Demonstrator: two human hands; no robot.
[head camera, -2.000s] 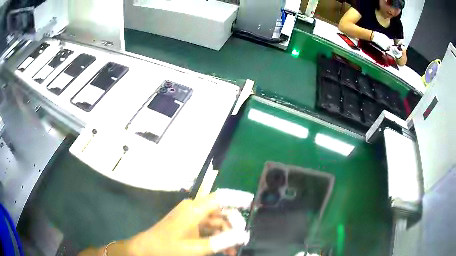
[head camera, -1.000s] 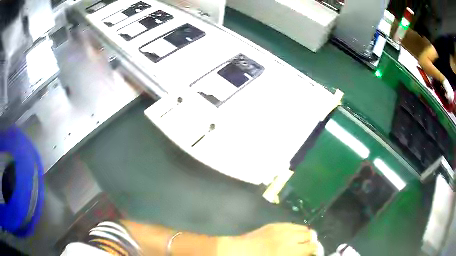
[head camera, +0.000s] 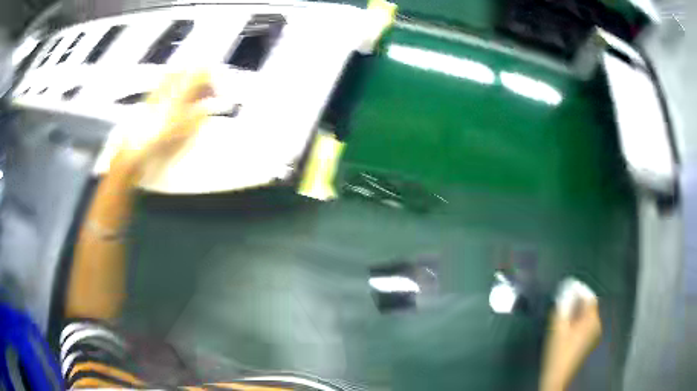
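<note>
Dark phone back covers (head camera: 257, 43) lie in a row on the white platform (head camera: 260, 145) at upper left. My left hand (head camera: 164, 126) is over the platform, its blurred fingers at the near end of the row's right-hand covers. Whether it grips one cannot be told. My right hand (head camera: 573, 324), with white fingertip coverings, is at lower right over the green mat (head camera: 229, 252). Small dark and bright blurred patches (head camera: 396, 287) show to its left; whether they belong to a held part is unclear.
A glossy green plate (head camera: 474, 130) reflects two light bars. A crinkled film strip (head camera: 386, 189) lies by its near left corner, beside yellow tape (head camera: 321, 166). A white ledge (head camera: 640, 118) stands at right, a black tray (head camera: 543, 23) beyond, a blue coil (head camera: 23, 344) at lower left.
The view has swung right and down. My left hand has moved from the plate's near edge up onto the platform. My right hand now shows apart at lower right. The dark cover is gone from over the plate.
</note>
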